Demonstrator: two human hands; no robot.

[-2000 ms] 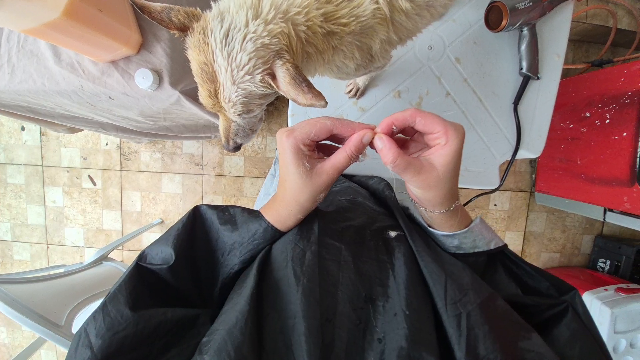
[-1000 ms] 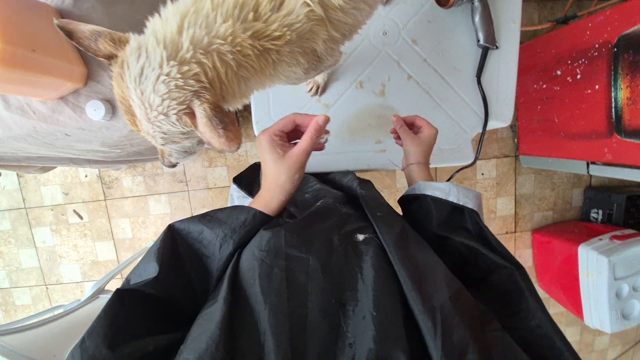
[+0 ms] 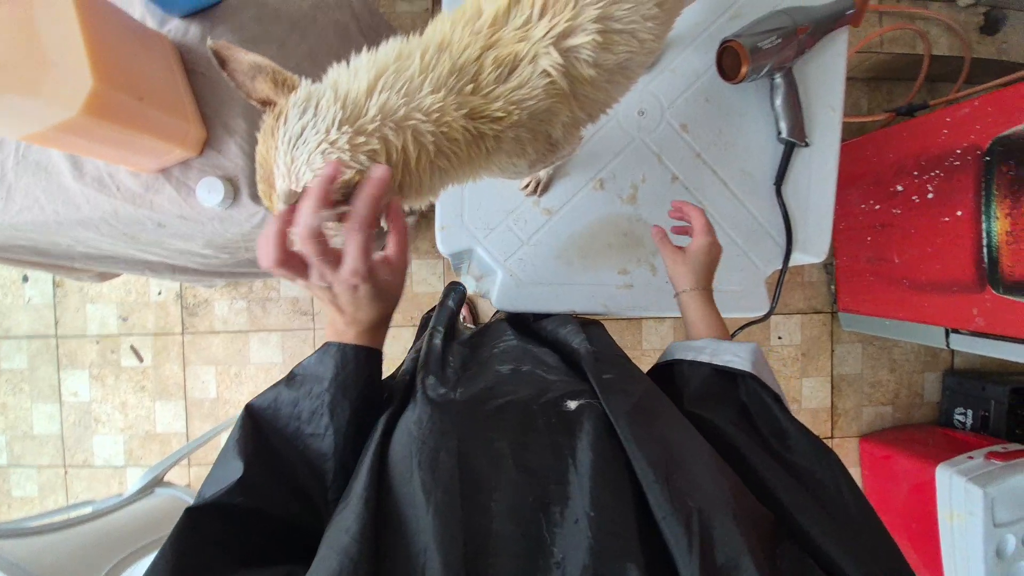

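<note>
A damp, cream-coloured dog (image 3: 456, 104) stands on a white plastic table (image 3: 592, 272), its head leaning past the table's left edge. My left hand (image 3: 344, 248), blurred, has its fingers spread over the dog's head and hides part of the face; whether it touches the fur I cannot tell. Above the right part of the table is my right hand (image 3: 690, 244), its fingers loosely curled and apart, holding nothing. A grey hair dryer (image 3: 780, 52) lies at the table's upper right, its black cord running down over the edge. A black cape or apron covers my lap and arms.
At the upper left, a jug of orange liquid (image 3: 120, 88) and a white cap (image 3: 214, 192) sit on a cloth-covered surface (image 3: 120, 224). A white plastic chair (image 3: 96, 528) is at the lower left. On the right are a red metal cabinet (image 3: 904, 224) and a red-and-white cooler (image 3: 912, 480).
My hands, together at first, have separated. The left one has moved to the dog's head, its fingers now spread. The right one has moved rightward over the table.
</note>
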